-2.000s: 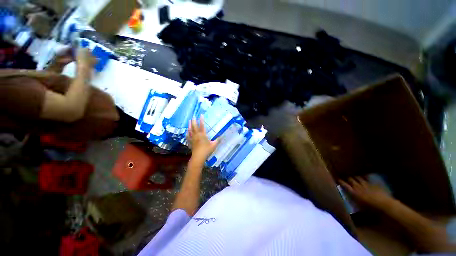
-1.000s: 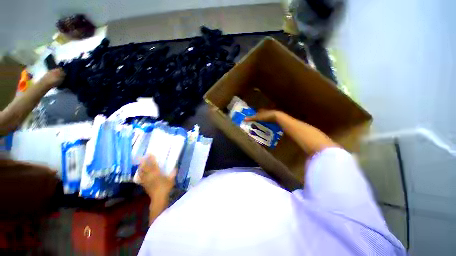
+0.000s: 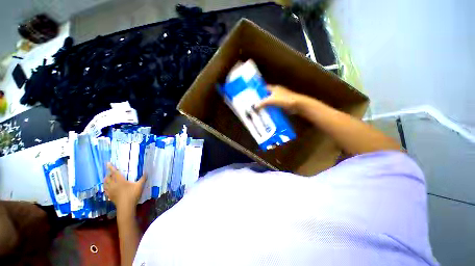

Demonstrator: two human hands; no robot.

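A row of flat blue-and-white cartons stands on edge along the table's front. My left hand lies against the row, fingers spread on the cartons; whether it grips any cannot be told. My right hand holds a blue-and-white retail box with a picture of dark connectors, tilted, over the inside of a brown corrugated carton. The bottom of the corrugated carton is dark and partly hidden by the box and my arm.
A tangled heap of black cables covers the table behind the cartons. A curled white strip lies on the row. A red stool is below left, beside part of a person in brown.
My right hand has raised the retail box from low inside the corrugated carton towards its opening. My left hand has shifted left along the row. The view has turned right.
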